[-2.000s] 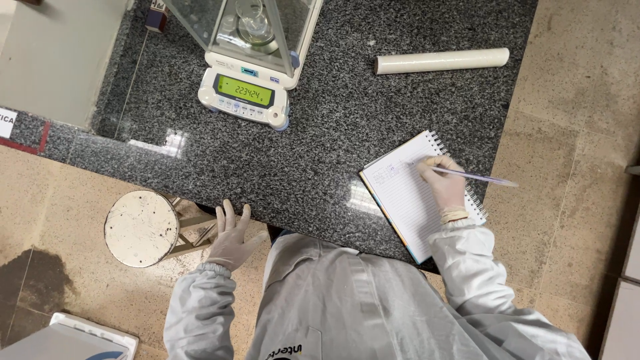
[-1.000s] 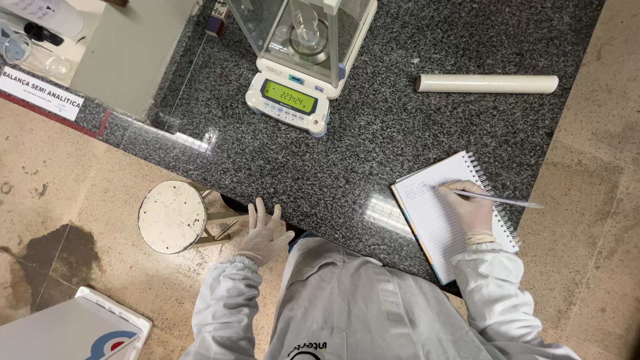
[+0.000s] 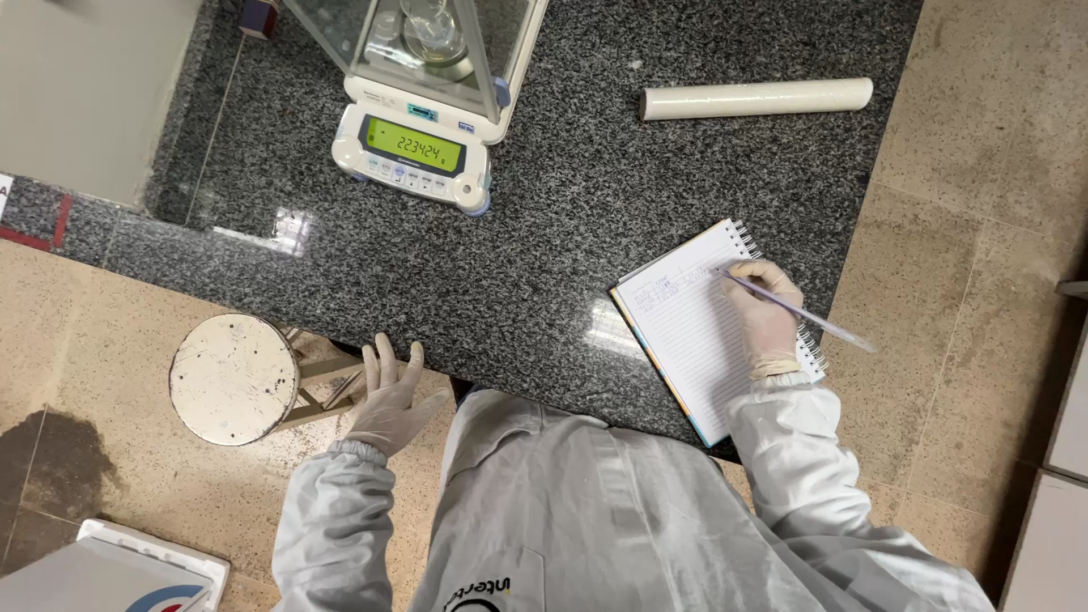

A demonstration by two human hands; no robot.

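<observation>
My right hand (image 3: 766, 313), in a pale glove, holds a pen (image 3: 807, 315) with its tip on the lined page of a spiral notebook (image 3: 693, 340). Handwriting shows near the top of that page. My left hand (image 3: 393, 395), gloved too, has its fingers spread at the front edge of the granite counter and holds nothing. Beyond it stands a laboratory balance (image 3: 412, 153) with a lit display. Inside its glass draft shield, a clear glass vessel (image 3: 435, 32) rests on the pan, its top cut off by the frame.
A pale roll (image 3: 756, 99) lies on the counter behind the notebook. A small dark box (image 3: 258, 17) stands at the back left. A round stool (image 3: 234, 379) is on the floor by my left hand. A white container (image 3: 119, 569) with a coloured mark sits at the lower left.
My right hand has stayed on the notebook with the pen, its tip shifting slightly along the page. The left hand remains at the counter edge. The view has shifted and returned.
</observation>
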